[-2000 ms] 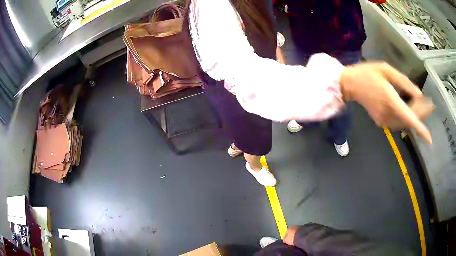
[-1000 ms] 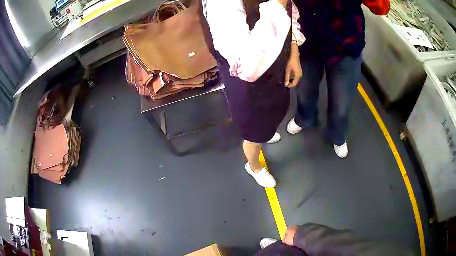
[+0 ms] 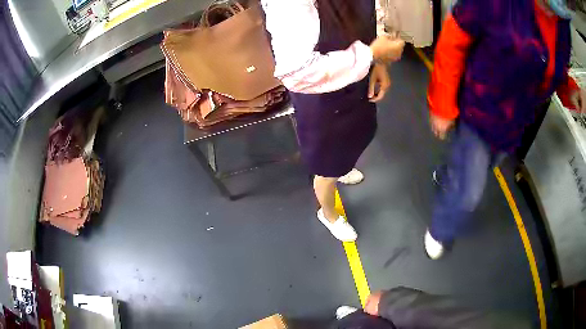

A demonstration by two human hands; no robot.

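My right hand (image 3: 372, 303) is at the bottom edge, small and partly hidden by a dark grey sleeve and dark cloth; its fingers cannot be made out. My left hand is not in view. A stack of brown unfinished bag bodies (image 3: 225, 58) lies on a low dark stand (image 3: 215, 157) at the upper left. A small pale label (image 3: 250, 69) is on the top panel, and handle loops (image 3: 221, 13) stand up behind it. Reddish-brown layers with uneven edges show underneath.
A person in a dark skirt (image 3: 334, 138) stands right of the stack; another in red sleeves (image 3: 446, 83) is further right. Reddish panels (image 3: 64, 193) lie far left. A metal worktable (image 3: 58, 83), carton (image 3: 265, 322), pale bin (image 3: 559, 205) and yellow floor line (image 3: 353, 266) show.
The skirted person's outstretched arm has come back and is bent at the waist. The person in red sleeves has moved into view at right; the person in dark clothes behind is no longer seen.
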